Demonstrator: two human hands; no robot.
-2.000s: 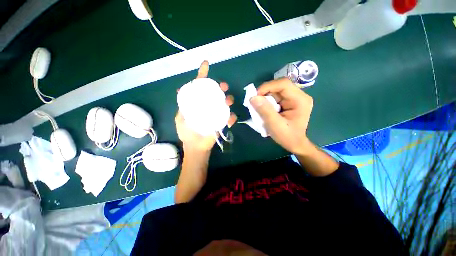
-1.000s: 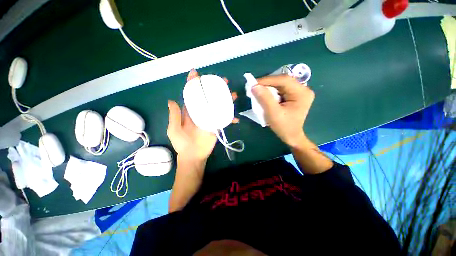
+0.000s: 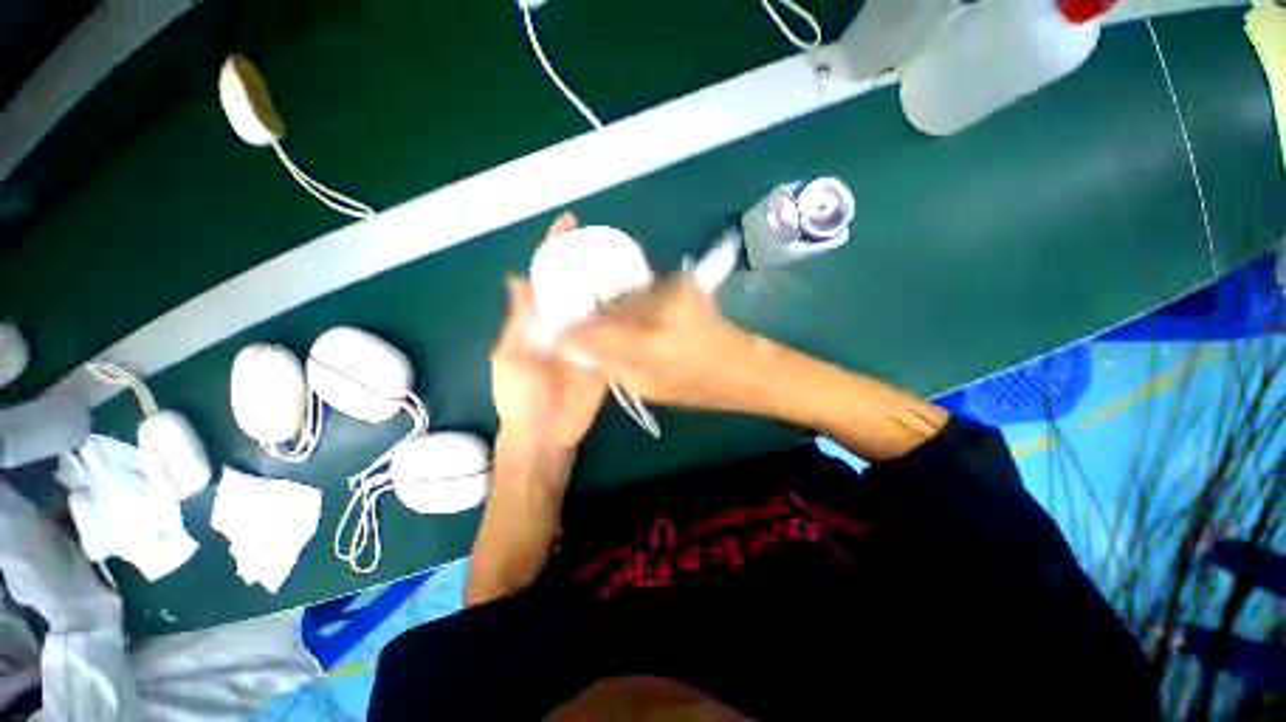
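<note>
A white oval hand warmer pair (image 3: 585, 268) lies in my left hand (image 3: 543, 388), its cord loop hanging below. My right hand (image 3: 656, 346) is blurred and lies across the lower part of the device. A white wiping cloth (image 3: 717, 262) sticks out past the fingers of my right hand. The small clear dispenser bottle (image 3: 790, 226) stands to the right of my hands. How the fingers of my right hand grip the cloth is blurred.
Several white units with cords (image 3: 360, 374) and white wipes (image 3: 265, 525) lie at the left. A pale guide rail (image 3: 466, 191) runs before the green conveyor (image 3: 423, 85), which carries units. A translucent bottle (image 3: 994, 68) is at the upper right.
My right hand has moved left from beside the device onto it, uncovering the small dispenser bottle. The units on the conveyor have shifted left.
</note>
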